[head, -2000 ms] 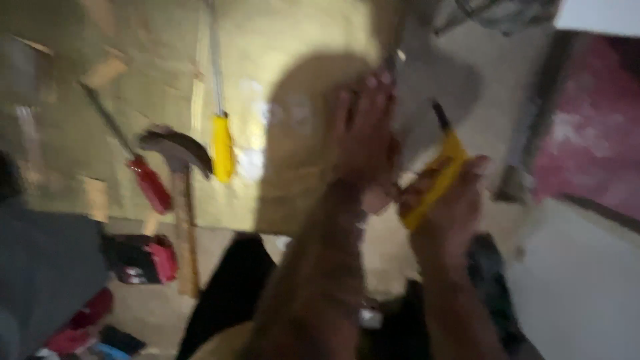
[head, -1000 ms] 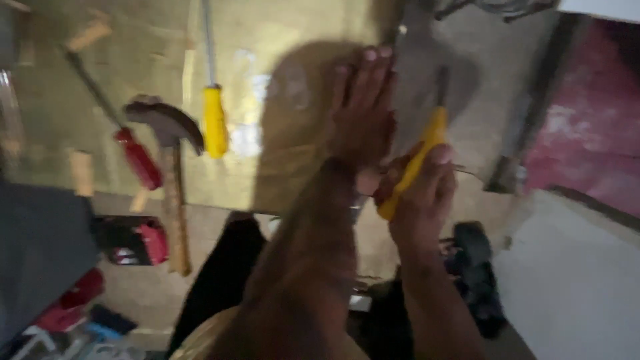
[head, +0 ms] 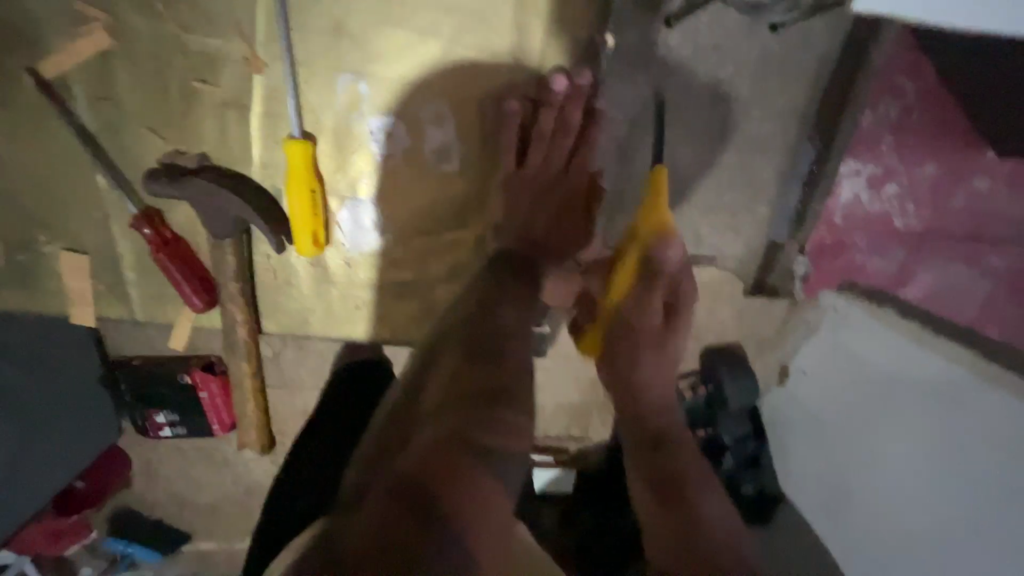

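Note:
My left hand (head: 548, 176) lies on a worn yellowish board (head: 320, 296), near its right edge, palm down with fingers somewhat apart. To its right, my right hand (head: 644, 312) is closed around the yellow handle of a tool (head: 632, 256) with a thin dark shaft pointing away from me; blur hides its exact kind. A screwdriver with a yellow handle (head: 306, 196) lies on the board left of my hands. Beside it are a claw hammer with a wooden handle (head: 238, 320), overhanging the near edge, and a screwdriver with a red handle (head: 174, 260).
Wood scraps (head: 78, 286) lie on the board. Near its front edge is a black and red box (head: 176, 398). A dark object (head: 728, 416) is beside my right forearm. At the right are a reddish-pink surface (head: 904, 192) and a pale panel (head: 904, 432).
The yellow-handled tool in my right hand has turned from a slant to the right to a more upright angle. My left hand stays on the board. The view has shifted slightly.

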